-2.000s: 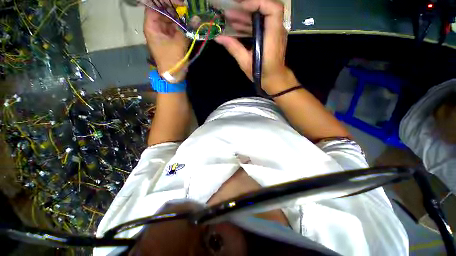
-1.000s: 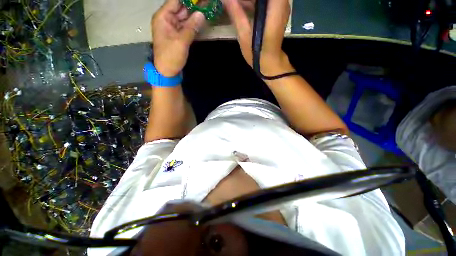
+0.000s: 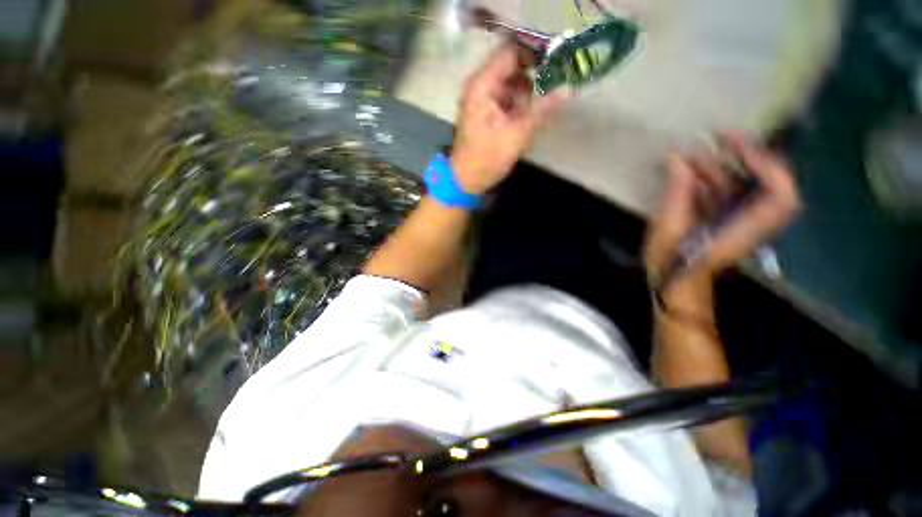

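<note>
The green ring circuit board [image 3: 589, 56] is tilted over the cream work board [image 3: 632, 131]. My left hand [image 3: 497, 123], with a blue wristband, grips its near-left edge between fingers and thumb. Wire leads [image 3: 511, 28] run from the board towards the upper left. My right hand [image 3: 723, 207] is away from the board at the right, blurred, with fingers curled around the dark handle of the soldering iron [image 3: 720, 214]. The iron's tip cannot be made out.
A blurred pile of wired boards [image 3: 253, 222] lies left of my left arm. The bench edge [image 3: 829, 313] slants down to the right. Brown boxes [image 3: 96, 131] stand at the far left. A dark glasses frame crosses the bottom.
The view has swung and blurred, so bench and pile appear tilted. My hands have moved apart. The ring board stays in my left hand, and my right hand is now well away from it.
</note>
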